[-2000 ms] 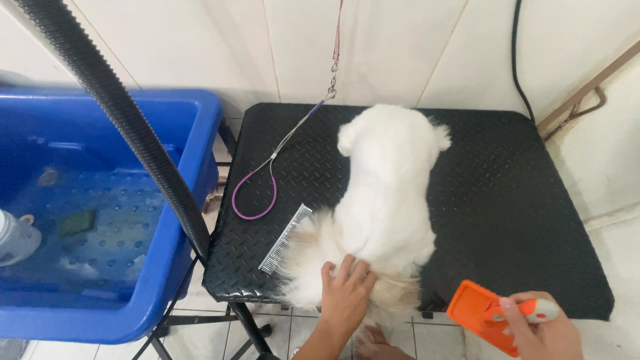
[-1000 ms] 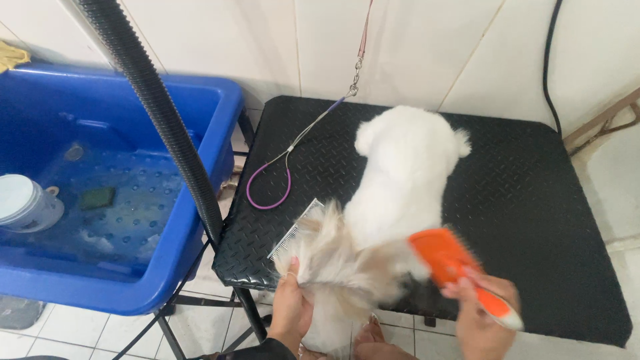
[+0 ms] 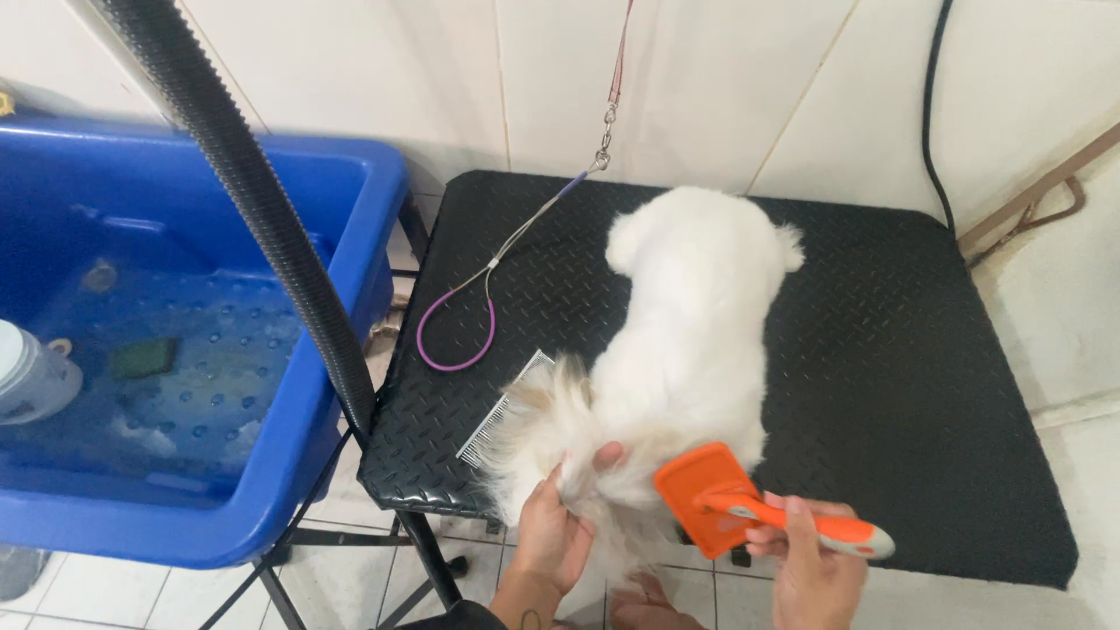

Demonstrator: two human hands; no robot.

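Observation:
A white dog [image 3: 700, 306] with a closely clipped body lies on the black grooming table [image 3: 910, 385], its long-furred end toward me. My left hand [image 3: 556, 534] holds a bunch of long cream fur [image 3: 569, 437] at the near edge. In my right hand [image 3: 814, 560] is the handle of an orange slicker brush [image 3: 709, 499], its head beside that fur with the back facing up. Whether the pins touch the fur is hidden. A metal comb [image 3: 503, 411] lies on the table, partly under the fur.
A purple grooming loop [image 3: 455, 363] hangs from a chain above the table's left part. A ribbed black post [image 3: 254, 192] rises at the left corner. Beyond it, a blue tub [image 3: 367, 227] holds water, a green scrub pad [image 3: 143, 359] and a plastic container [image 3: 35, 385].
My left hand has gone from resting on the dog to holding its long fur. The brush has moved left from the table's near edge to beside that fur.

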